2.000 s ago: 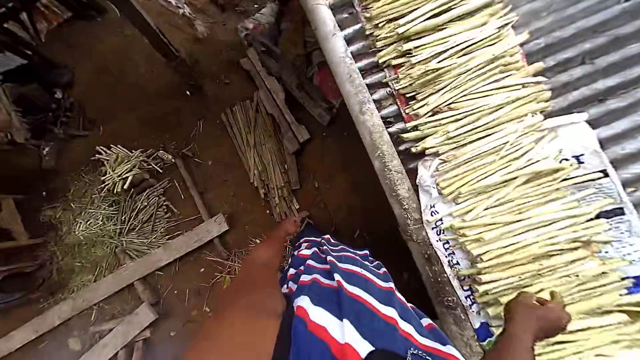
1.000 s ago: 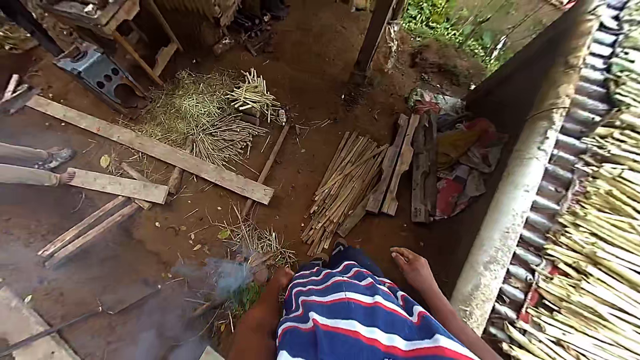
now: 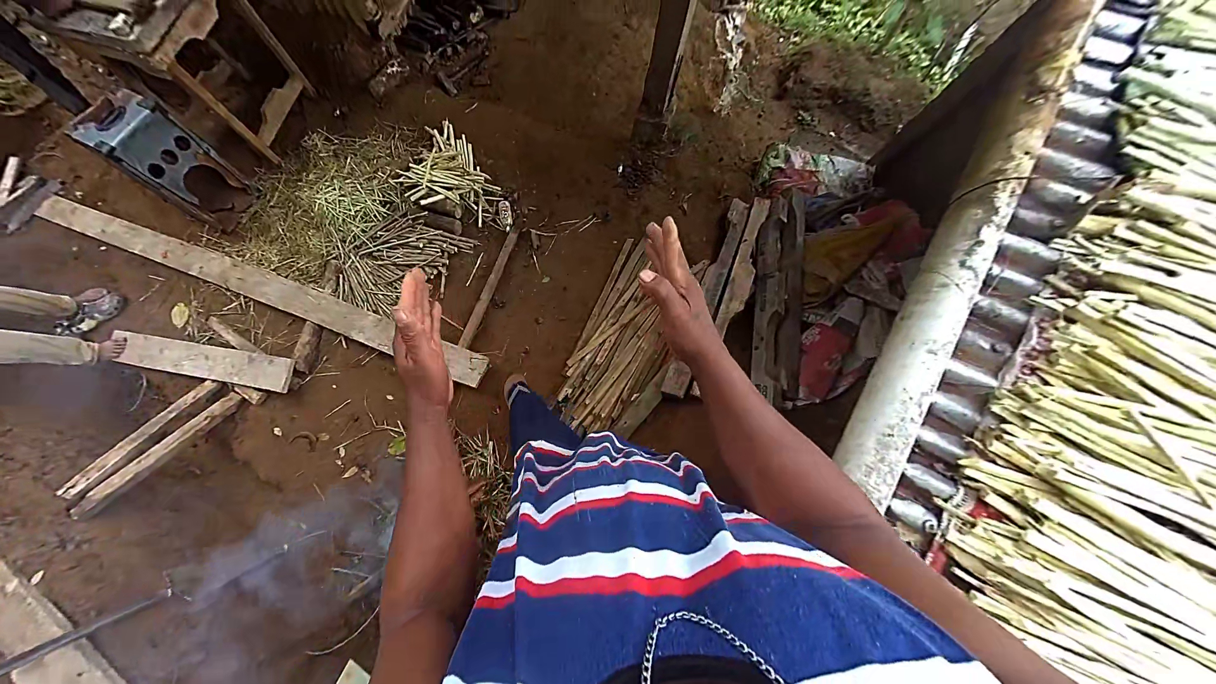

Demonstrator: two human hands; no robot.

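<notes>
My left hand [image 3: 421, 337] is raised in front of me, palm turned inward, with nothing in it. Opposite it, my right hand [image 3: 676, 285] is up with fingers extended, also holding nothing. Beyond and below the right hand lies a pile of long split sticks [image 3: 617, 342] on the dirt ground. Past the left hand are a bundle of cut pale stalks [image 3: 451, 176] and a heap of thin stems and shavings [image 3: 323, 195]. Many peeled stalks [image 3: 1102, 456] are spread over a corrugated metal sheet [image 3: 988, 323] on my right.
A long wooden plank [image 3: 237, 280] crosses the ground at left, near another person's feet [image 3: 95, 313]. A thick pale pole [image 3: 950, 256] edges the metal sheet. Weathered boards [image 3: 774, 285] and crumpled sacks [image 3: 855, 266] lie beside the sticks. Smoke drifts at lower left, and a wooden post [image 3: 665, 66] stands ahead.
Two seconds ago my right hand was at the stalks on the metal sheet; it has come away from them. Both hands are now raised apart before me. The view has swung left.
</notes>
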